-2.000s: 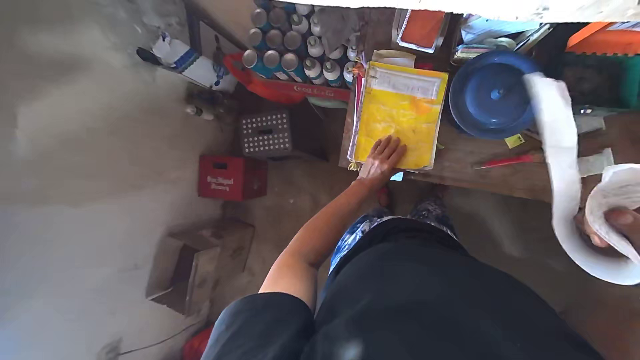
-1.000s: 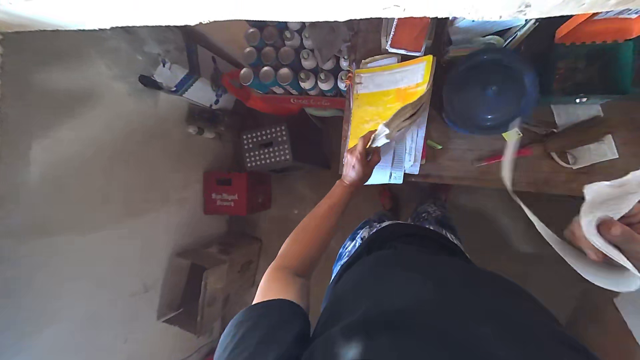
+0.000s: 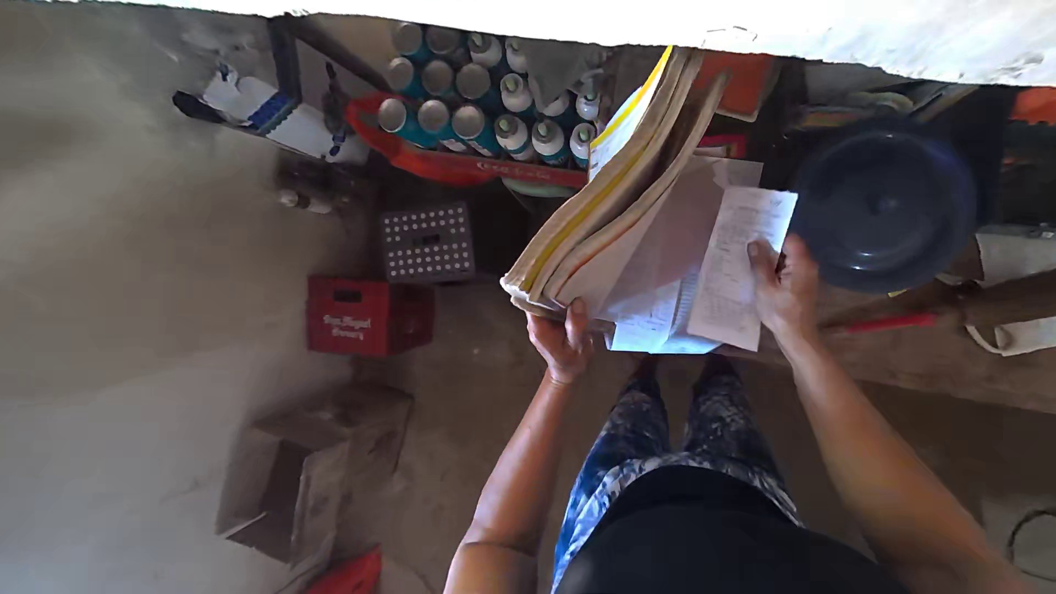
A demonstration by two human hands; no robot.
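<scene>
My left hand (image 3: 563, 342) grips the lower edge of a thick stack of folders and papers (image 3: 610, 186), which is bent up and open, with a yellow cover on its far side. My right hand (image 3: 785, 289) holds a slip of white paper with writing (image 3: 734, 264) between thumb and fingers. Beneath the raised stack lie more white sheets (image 3: 648, 326) and a translucent sleeve (image 3: 676, 231) on the wooden table. A dark blue round basin (image 3: 884, 202) stands just right of the slip.
Bottles (image 3: 470, 124) fill a red crate (image 3: 536, 173) at the upper left. A grey perforated stool (image 3: 427, 242), a red crate (image 3: 351, 318) and an open cardboard box (image 3: 318, 474) are on the floor. A red-handled tool (image 3: 891, 322) lies on the table's right part.
My left hand has lifted the yellow-covered stack farther open. My right hand has come in from the far right, where it held a white paper strip, and now holds the slip.
</scene>
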